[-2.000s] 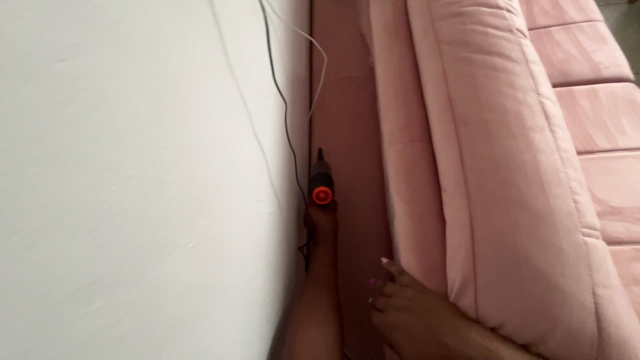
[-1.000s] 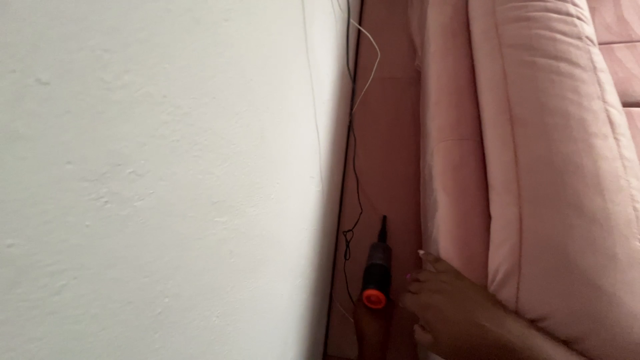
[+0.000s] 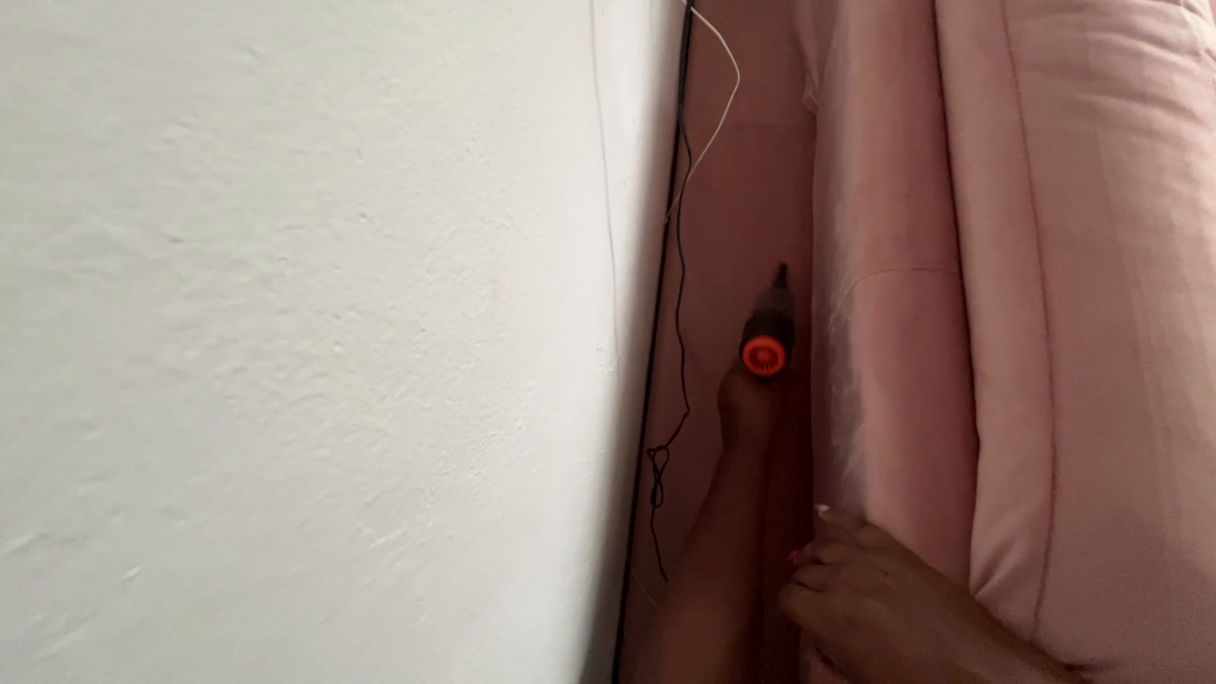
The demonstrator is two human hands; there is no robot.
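My left hand [image 3: 746, 404] is wrapped around a black handheld vacuum cleaner [image 3: 781, 309] with a narrow nozzle and an orange vented rear end. The tool is in the dim gap between the white wall and the pink sofa, its nozzle directed away from me along the gap. My right hand [image 3: 855, 589] lies against the rear edge of the sofa back [image 3: 902, 380], closer to me than the tool. Its fingers are bent at the edge, and whether they grip it is unclear. The left hand's fingers are mostly hidden in shadow and behind the tool.
A textured white wall [image 3: 332, 332] bounds the gap on the left. A thin black cable [image 3: 682, 285] with a small tangle [image 3: 656, 470] runs along the wall's foot. A white cable [image 3: 736, 81] loops farther forward. The padded sofa back stands on the right.
My left hand drew the vacuum cleaner back toward me, then moved it forward along the gap again. My right hand has stayed at the sofa's rear edge. The view has shifted toward the wall.
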